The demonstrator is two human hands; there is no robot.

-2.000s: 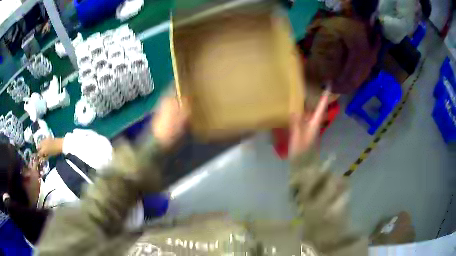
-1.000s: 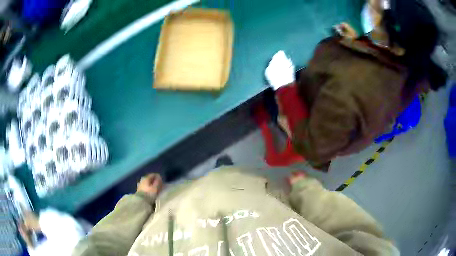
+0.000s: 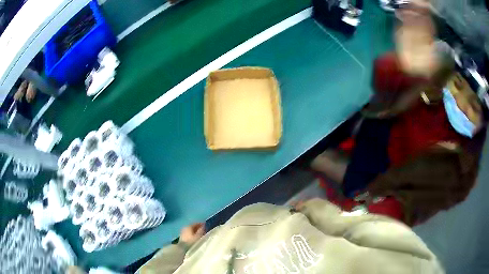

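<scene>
An open, empty brown cardboard tray (image 3: 244,110) lies on the green bench (image 3: 187,182) in front of me. My left hand (image 3: 193,232) is low at the bench's near edge, away from the tray; it is small and its fingers look curled, with nothing seen in them. My right hand (image 3: 298,205) barely shows beside my sweatshirt, mostly hidden, so its state cannot be told. Neither hand touches the tray.
Stacked round white units (image 3: 107,187) stand on the bench at left. A blue crate (image 3: 80,45) is at upper left, beyond a white strip (image 3: 214,67). A seated person in red and brown (image 3: 407,155) is at right with a raised hand. Black items lie at the top.
Two seconds ago both hands held the tray; since one second ago it lies on the bench. The view has shifted, and the person at right has turned and raised a hand.
</scene>
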